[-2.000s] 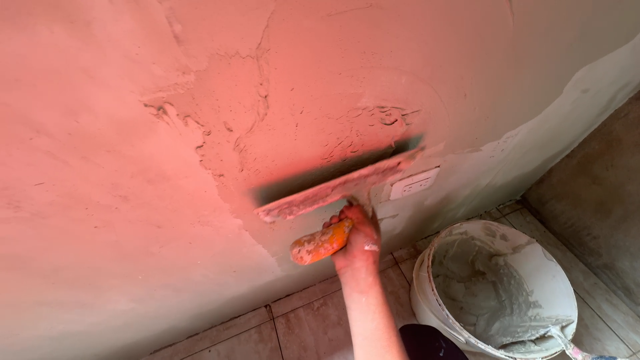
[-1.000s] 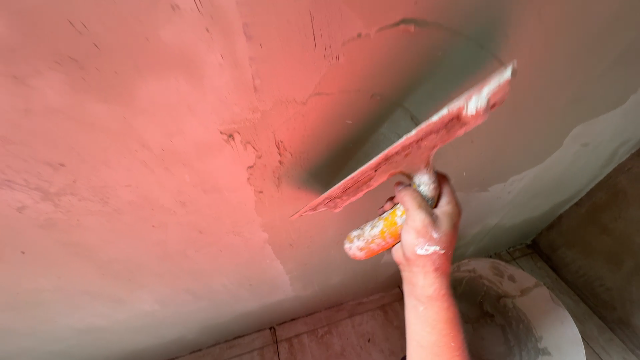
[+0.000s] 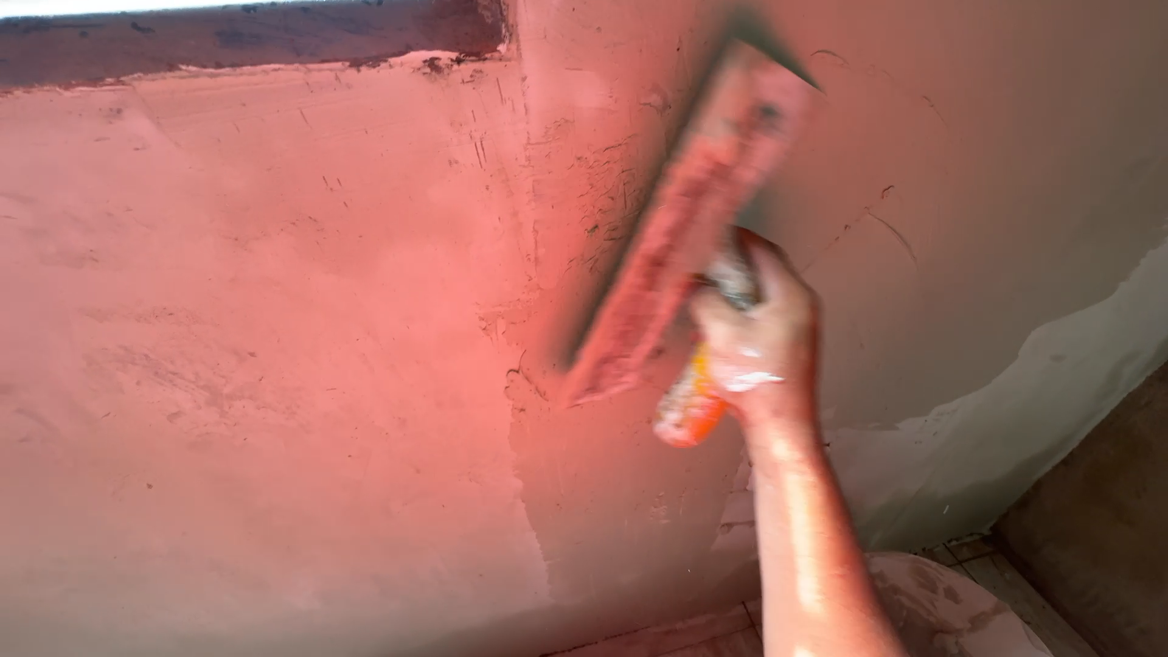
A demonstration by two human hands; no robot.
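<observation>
My right hand (image 3: pixel 757 319), smeared with white plaster, is closed around the orange handle of a plastering trowel (image 3: pixel 698 219). The long blade, coated with plaster and blurred by motion, slants from lower left to upper right against or just off the wall (image 3: pixel 319 274). Its handle end, spotted with plaster, sticks out below my fist. The wall bears a skim coat with ridges, scratches and rough patches left of and around the blade. My left hand is not in view.
A plaster-smeared bucket (image 3: pixel 949 607) stands on the tiled floor (image 3: pixel 675 639) at the lower right, partly behind my forearm. A dark ledge or frame (image 3: pixel 246 36) runs along the top left. At the right edge a brown surface (image 3: pixel 1104 511) meets the wall.
My right hand has moved the trowel up the wall, and the blade has turned steeper. The view has shifted up, so less of the bucket shows and the dark ledge has appeared.
</observation>
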